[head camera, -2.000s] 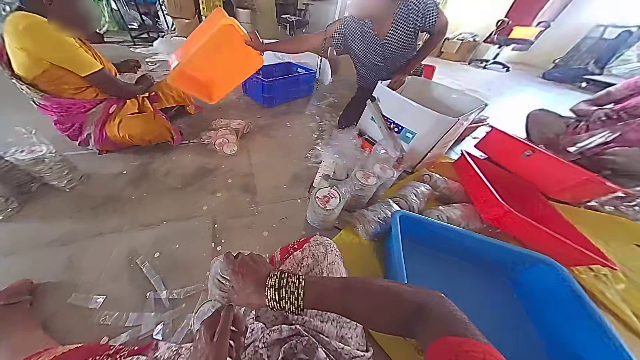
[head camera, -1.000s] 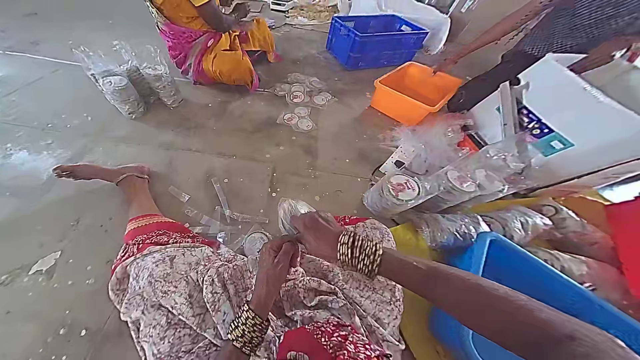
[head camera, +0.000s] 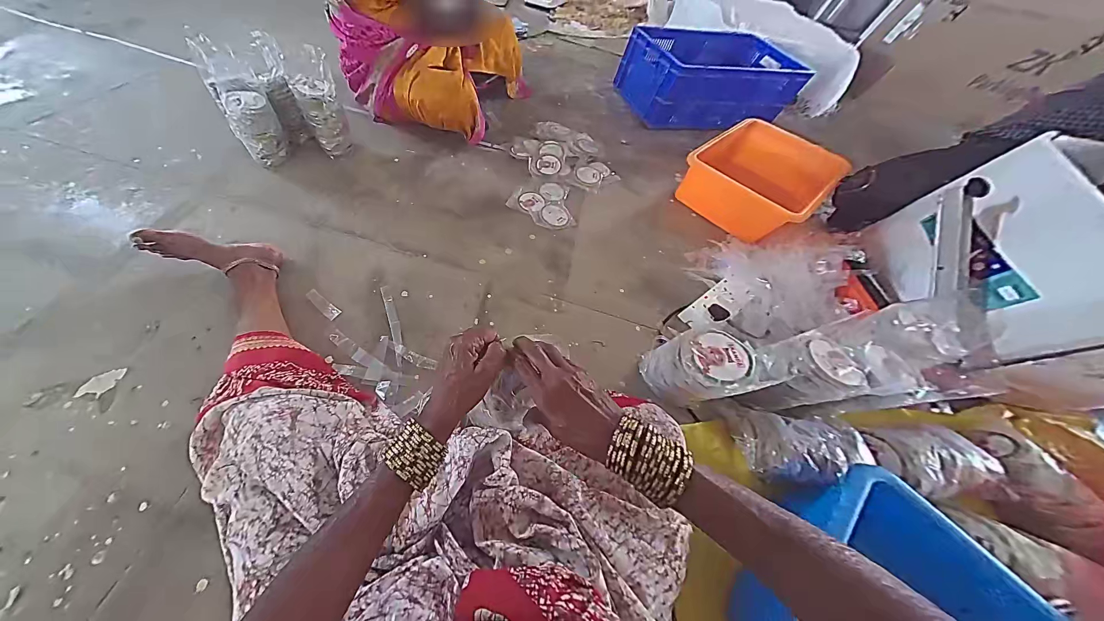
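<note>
My left hand (head camera: 467, 373) and my right hand (head camera: 561, 392) are close together above my lap, fingers pinched on a clear plastic bag (head camera: 507, 398) that hangs between them. Its contents are mostly hidden by my hands. On the floor just left of my hands lie loose clear plastic strips (head camera: 371, 358). To the right, packed clear bags of round discs with printed labels (head camera: 720, 358) lie on their sides.
A light blue tub (head camera: 940, 543) is at the lower right, beside a white box (head camera: 1035, 233). Farther off are an orange tub (head camera: 768, 177), a dark blue crate (head camera: 707, 82), small disc packs (head camera: 552, 168), upright filled bags (head camera: 259, 112) and a seated person (head camera: 431, 78).
The orange tub, held up by another person two seconds ago, now stands on the floor. My hands have moved from one above the other to side by side at the bag. The view has tilted down.
</note>
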